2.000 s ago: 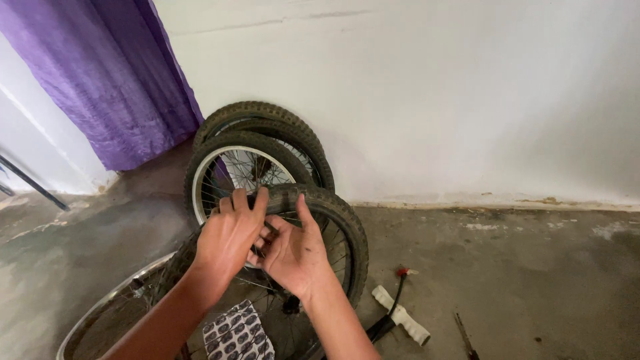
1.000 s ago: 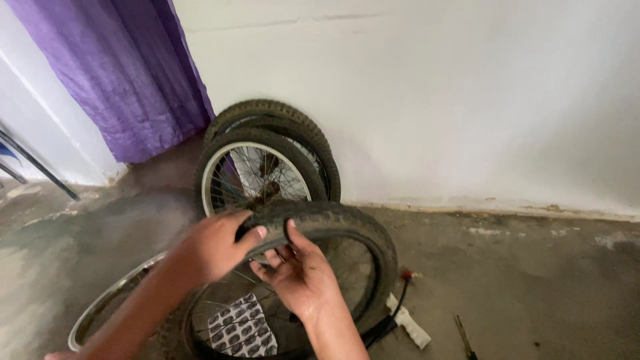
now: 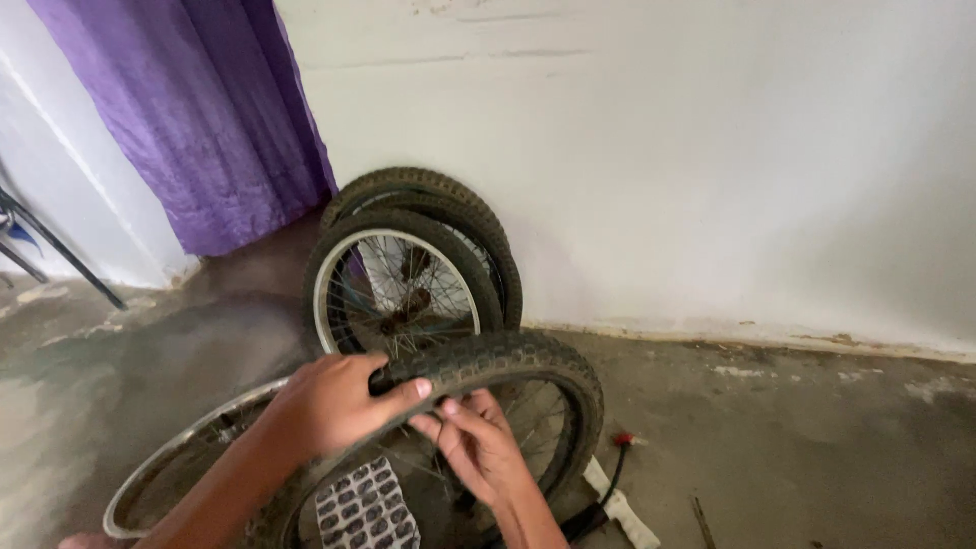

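Observation:
A knobby black bicycle tire (image 3: 526, 352) stands tilted in front of me, with a spoked wheel partly visible through it. My left hand (image 3: 335, 400) grips the tire's upper left part, thumb on the sidewall and fingers over the tread. At the inner edge just right of that thumb, my right hand (image 3: 473, 438) pinches the tire's bead with thumb and fingers. Whether a tube lies inside is hidden. A bare silvery bicycle rim (image 3: 164, 465) lies at the lower left, partly behind my left forearm. Below my hands is a sheet of dark oval patches (image 3: 366, 507).
Several bicycle wheels with tires (image 3: 488, 278) lean against the white wall (image 3: 648, 168). A purple curtain (image 3: 198, 114) hangs at left, near dark metal legs (image 3: 65, 252). On the concrete floor at right are a black hose with a red end (image 3: 624, 440), a white object (image 3: 629, 515) and a thin rod (image 3: 701, 522).
Two seconds ago both hands were close together above the tire. My left hand has since come around the tire's upper left, and my right hand to its inner edge.

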